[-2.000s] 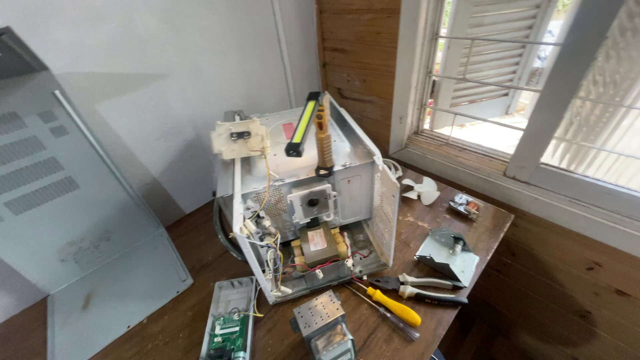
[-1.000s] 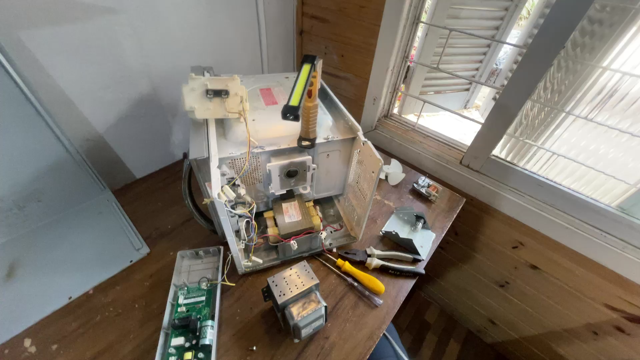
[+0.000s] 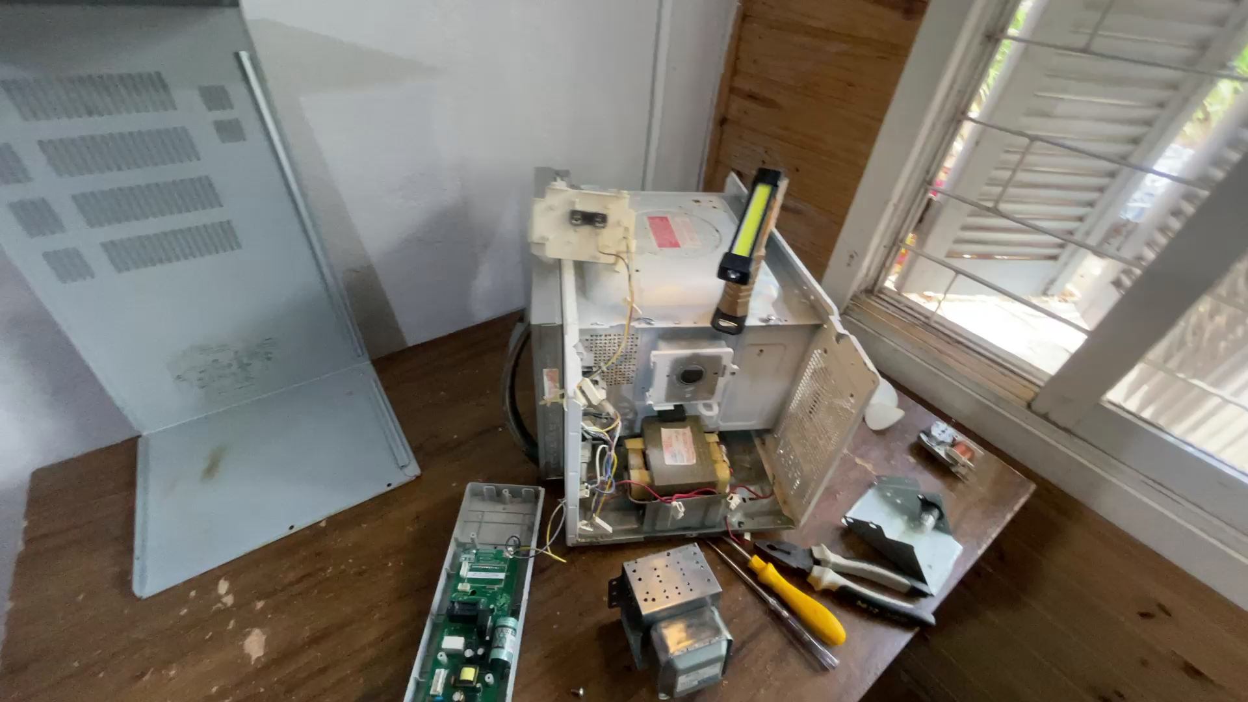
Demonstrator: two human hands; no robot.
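Neither of my hands shows in the head view. An opened microwave oven chassis (image 3: pixel 799 439) stands on a brown wooden table, its transformer (image 3: pixel 677 458) at the bottom among loose wires. A lit work light (image 3: pixel 749 229) leans on the chassis top, and a cream plastic bracket (image 3: pixel 583 222) sits at the top left corner. In front lie a magnetron (image 3: pixel 673 609), a yellow-handled screwdriver (image 3: pixel 798 601), a clear-handled screwdriver (image 3: pixel 795 634) and combination pliers (image 3: pixel 858 575). A green circuit board (image 3: pixel 478 614) rests in a grey plastic panel (image 3: pixel 502 502).
The bent metal cover (image 3: pixel 273 478) stands at the left against the wall. At the right are a metal bracket (image 3: pixel 912 531), a small motor (image 3: pixel 948 450) and a white fan blade (image 3: pixel 883 406). A barred window (image 3: pixel 1033 185) borders the table's right side.
The view has shifted and shows more of the metal cover at left than one second ago. The objects on the table keep their places.
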